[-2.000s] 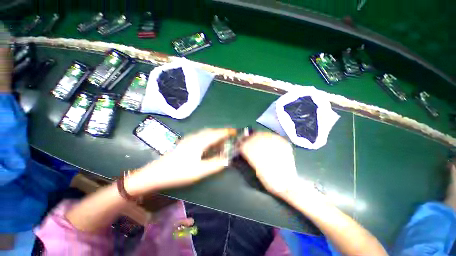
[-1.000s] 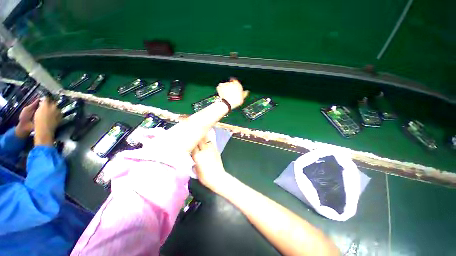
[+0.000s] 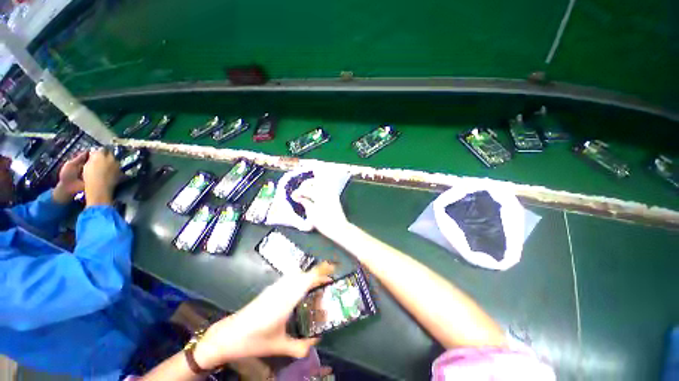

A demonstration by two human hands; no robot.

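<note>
My left hand holds an open phone assembly low in the middle, thumb on its upper edge and fingers below. Its inside shows green and silver, with a black rim. My right hand reaches into the mouth of the left white parts bag, above the black parts there. Its fingertips are partly hidden, so whether they pinch a part cannot be told. The right parts bag stands open with black contents.
Several phone assemblies lie left of the left bag. A single phone lies below it. Beyond the pale edge strip, phones lie on the green belt. A person in blue sleeves works at the left.
My left hand has drawn back from over the belt and now holds a phone assembly low in front. My right hand is now at the left bag's mouth. The camera view has shifted.
</note>
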